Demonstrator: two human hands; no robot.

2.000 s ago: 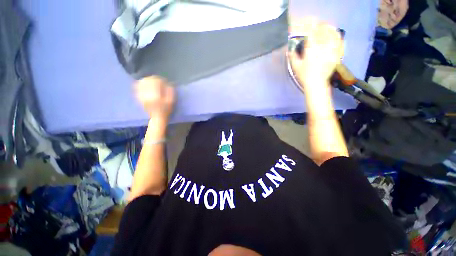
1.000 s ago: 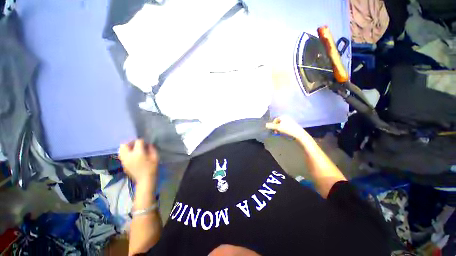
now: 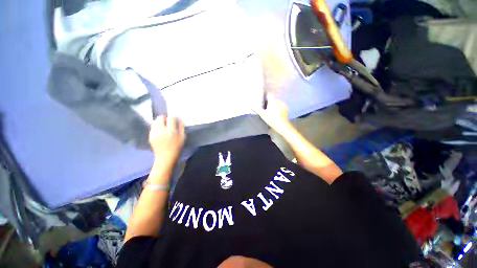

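The garment [image 3: 209, 78] lies on the table with its white inside up and a dark grey band along its near edge. A thin dark seam crosses the white part. Grey cloth lies bunched at its left. My left hand [image 3: 167, 137] grips the near edge at the left, fingers on the cloth. My right hand [image 3: 274, 113] pinches the near right corner. The iron [image 3: 311, 39] stands right of the garment, apart from both hands, with its orange-brown handle on top.
The lavender-blue table cover [image 3: 31, 131] shows around the garment. The thick dark hose [image 3: 366, 86] runs right from the iron over the table edge. Heaps of clothes [image 3: 429, 57] lie to the right and below. Grey cloth hangs at the lower left.
My right hand let go of the iron and took the garment's edge. The garment was turned white side up. Since one second ago, its near edge has straightened, and my left hand has moved right.
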